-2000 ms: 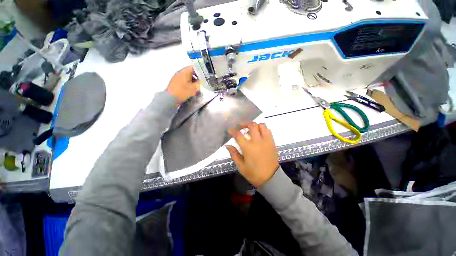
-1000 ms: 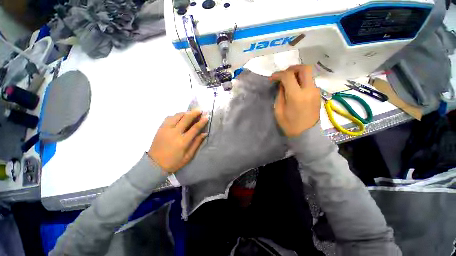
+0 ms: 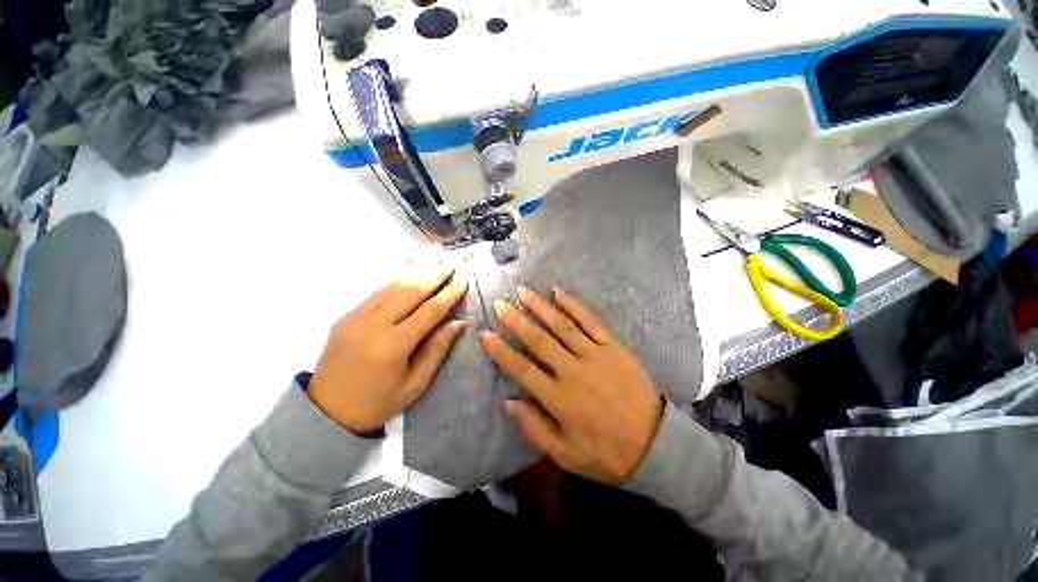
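Observation:
A grey garment panel (image 3: 620, 244) with pale edges lies on the white machine table under the head of the sewing machine (image 3: 637, 97). Its front edge hangs over the table's front edge. The presser foot and needle area (image 3: 495, 244) is brightly lit, and the needle tip cannot be made out. A short straight line runs on the panel from the foot toward me. My left hand (image 3: 381, 352) rests flat at the panel's left side, fingertips near the foot. My right hand (image 3: 581, 387) lies flat on the panel, fingers spread, just right of the line.
Scissors with yellow and green handles (image 3: 797, 279) and a black-handled tool (image 3: 840, 222) lie to the right. A stack of rounded grey pieces (image 3: 74, 307) is at far left. Gathered grey cloth (image 3: 142, 80) lies behind left. Grey panels with white edges (image 3: 939, 477) are at lower right.
The panel is turned and spread flatter, now reaching farther right under the machine arm. My right hand has moved from its far edge down and left, beside my left hand. The view has shifted.

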